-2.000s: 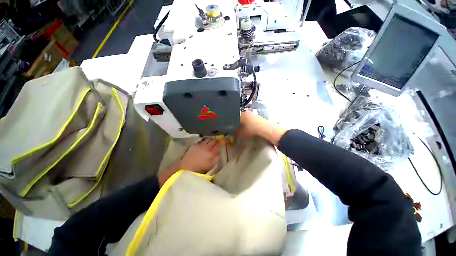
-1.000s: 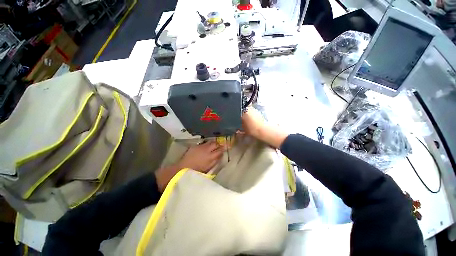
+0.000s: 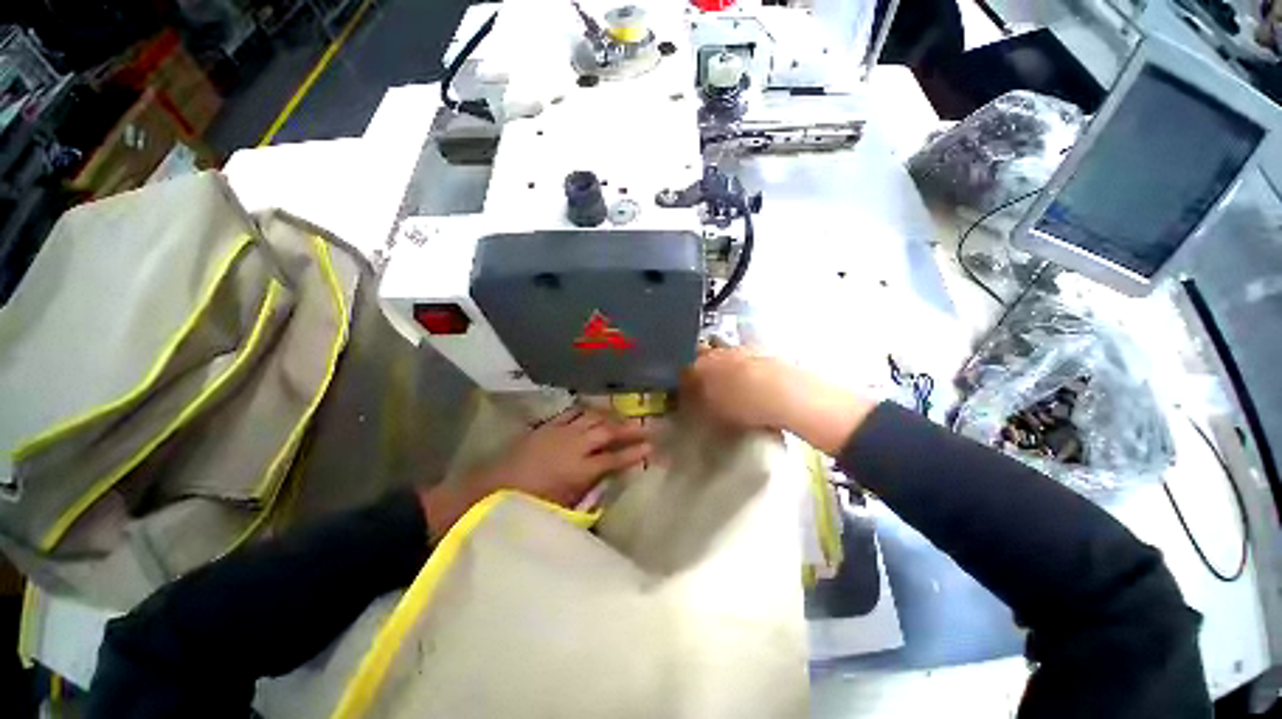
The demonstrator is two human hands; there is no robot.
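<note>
A beige bag body (image 3: 605, 618) with yellow edge binding lies under the head of the sewing machine (image 3: 591, 312), spilling over the table's front. My left hand (image 3: 555, 457) lies on the fabric just in front of the head, fingers spread, with nothing seen in it. My right hand (image 3: 738, 391) is at the right side of the head, fingers bent on the raised fabric; its fingertips are partly hidden. A small yellowish piece (image 3: 640, 405) shows under the head, between my hands.
Stacked beige bags (image 3: 155, 365) stand at the left. A clear plastic bag of dark fittings (image 3: 1047, 421) lies at the right, below the control panel (image 3: 1153, 162). Small snips (image 3: 911, 382) lie beside it. A thin black cable loops at the far right.
My left hand has drawn slightly back from the yellowish piece, which now shows more. My right hand has moved slightly right and down, with more of its fingers showing. The view has shifted slightly.
</note>
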